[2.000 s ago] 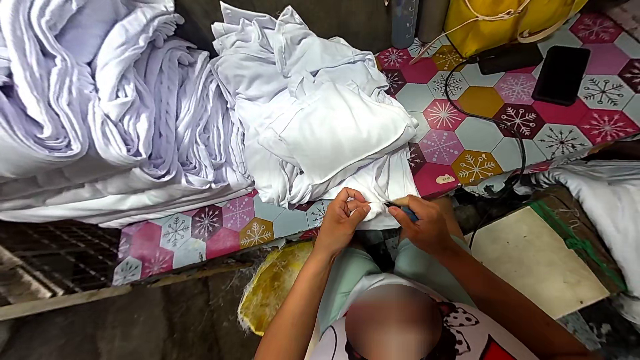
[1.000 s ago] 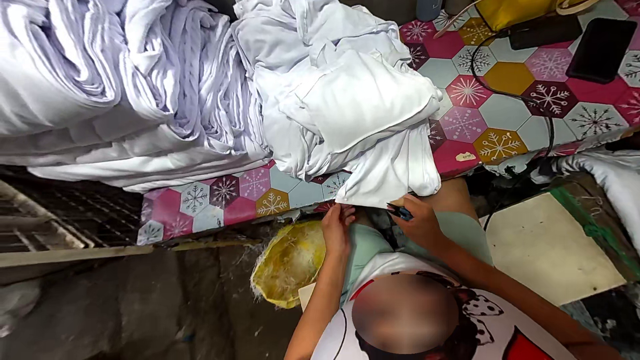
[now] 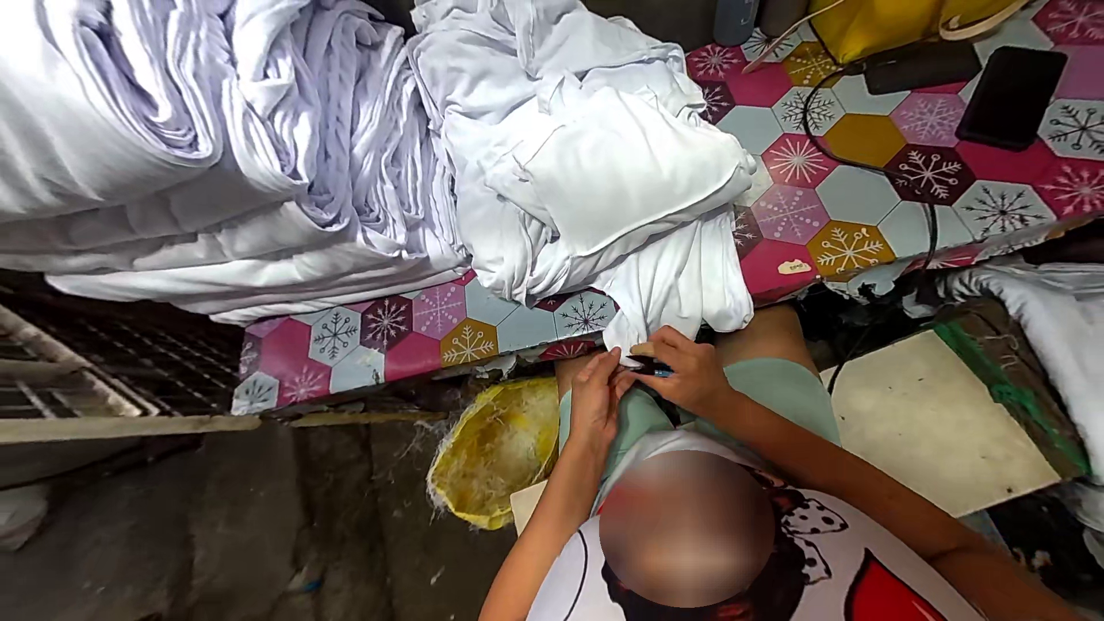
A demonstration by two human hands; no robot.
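A white fabric piece [image 3: 681,276] hangs over the table's front edge from a loose heap of white fabric [image 3: 621,172]. My left hand [image 3: 597,397] pinches the lower corner of that piece between thumb and fingers. Close beside it, on the right, my right hand [image 3: 686,371] is closed around a small tool [image 3: 651,366] with dark and blue parts, its tip at the fabric corner. The fingers hide most of the tool, so its exact kind cannot be told.
Folded white fabric [image 3: 172,190] is stacked high at the left. A hexagon-patterned cover [image 3: 431,323] lies on the table, with a black phone [image 3: 1011,97], a cable [image 3: 931,228] and a yellow bag [image 3: 880,26]. Below stands a yellow container [image 3: 496,457] with thread scraps; a pale board [image 3: 940,423] is at right.
One second ago my hands were farther apart along the fabric's lower edge; now they are close together at its corner. The fabric there is more gathered.
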